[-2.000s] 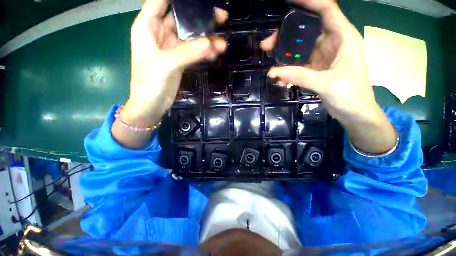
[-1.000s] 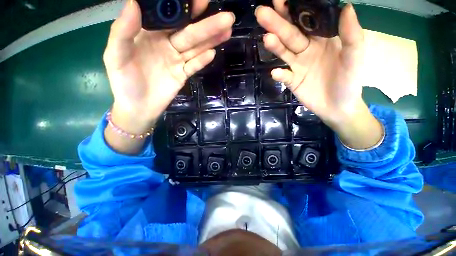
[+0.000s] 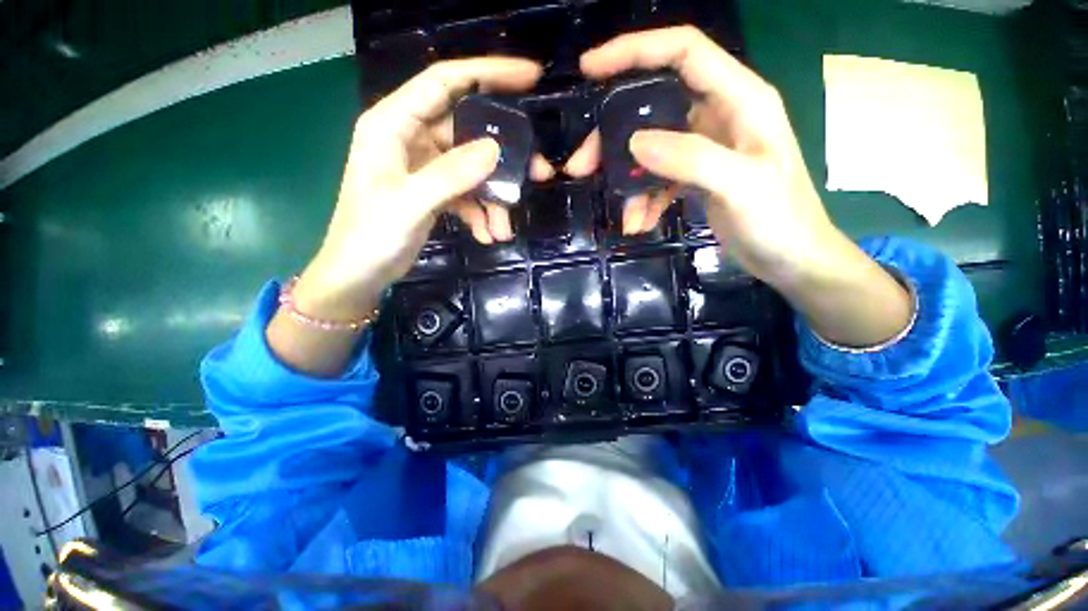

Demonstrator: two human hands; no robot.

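Note:
My left hand [image 3: 400, 167] holds a small black camera unit [image 3: 507, 131] above the tray, its screen side facing me and my thumb on its face. My right hand [image 3: 746, 167] holds a second black camera unit [image 3: 654, 110], also screen side up, with small light marks and a red mark by my thumb. Below them lies the glossy black blister tray [image 3: 568, 298]. Its nearest row holds several cameras with ringed lenses up, and one more camera [image 3: 430, 321] sits in the left pocket of the row beyond. My hands hide part of the tray's farther pockets.
The tray lies on a green bench [image 3: 179, 257]. A pale yellow paper sheet [image 3: 904, 131] with a torn lower edge lies right of the tray. A thin dark stick [image 3: 981, 264] lies below the paper. A small black object [image 3: 1022, 339] is near the bench edge at right.
Both hands have come down and closer together. The two units have turned from lens side to screen side towards me, and my thumbs now lie over their faces.

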